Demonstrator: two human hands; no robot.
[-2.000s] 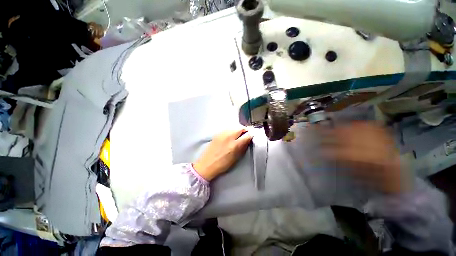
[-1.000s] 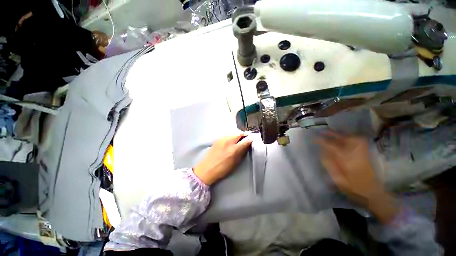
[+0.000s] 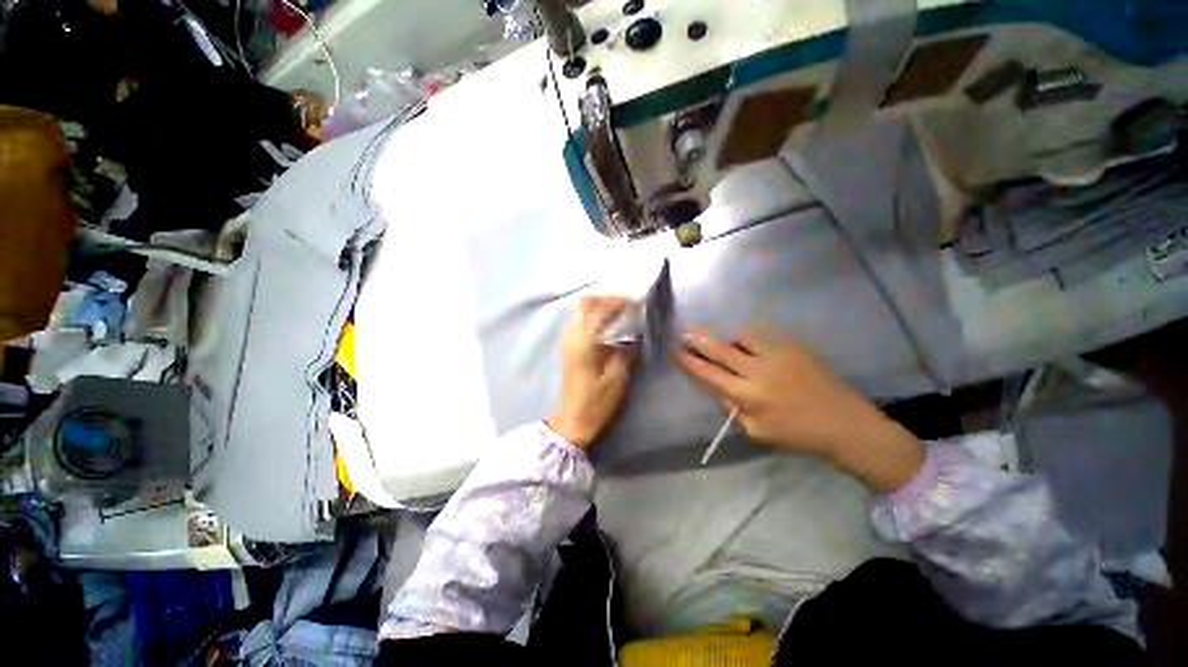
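Observation:
A light-grey garment panel (image 3: 834, 300) lies under the machine head and both hands. A narrow strip (image 3: 659, 302) stands raised at its middle, with a dark side showing. My left hand (image 3: 597, 371) is closed on the strip's left side, with pale cloth between the fingers. My right hand (image 3: 795, 401) is just right of the strip, index finger stretched towards it. A thin white stick-like thing (image 3: 719, 437) sticks out below my right hand; its other end is hidden. The presser foot and needle are lost in glare.
The white machine head (image 3: 769, 52) is at the upper right, a grey cloth band around it. A long stack of grey panels (image 3: 267, 352) lies left. More folded grey pieces (image 3: 1094, 222) lie right. Light cloth (image 3: 704, 521) covers the lap. A person's hand (image 3: 310, 111) shows at upper left.
The view has shifted right and down. My right hand has come in from the right, beside the strip. My left hand has moved off the needle area, towards me. The strip has gone from flat to raised.

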